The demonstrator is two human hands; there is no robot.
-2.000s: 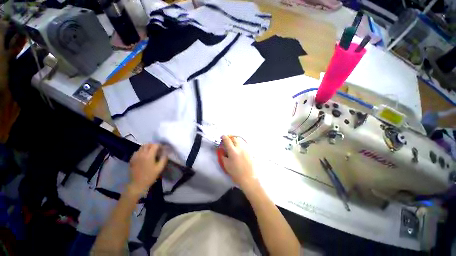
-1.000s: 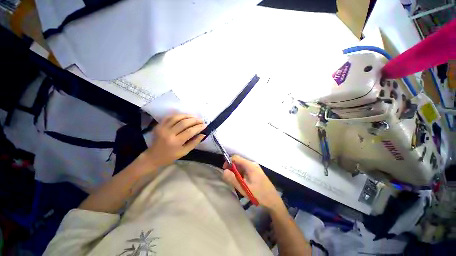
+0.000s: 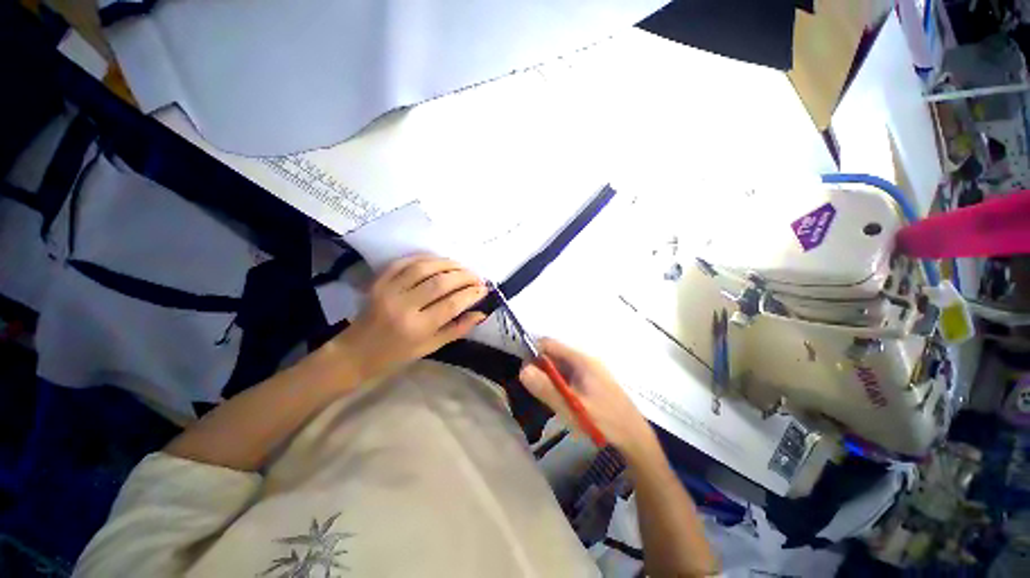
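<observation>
My left hand (image 3: 420, 307) presses and grips a pale garment panel (image 3: 390, 235) with a black strip (image 3: 561, 243) at the front edge of the white table. The strip reaches out to the right past my fingers. My right hand (image 3: 582, 390) holds red-handled scissors (image 3: 574, 395), their silver blades pointing up and left to the fabric edge beside my left fingertips. Whether the blades are open or closed is hard to tell. Part of the panel is hidden under my left hand.
A cream sewing machine (image 3: 813, 339) stands at the right, with dark tweezers (image 3: 719, 359) and a pink holder (image 3: 971, 229). A large pale panel (image 3: 282, 79) lies at the back left. Pale pieces with black bands (image 3: 136, 271) hang left of my lap. Black fabric (image 3: 729, 32) lies at the back.
Both hands first came together over a different part of the work; a large banded panel now lies farther back. Since one second ago, hands, strip and scissors keep nearly the same arrangement while the view shifted.
</observation>
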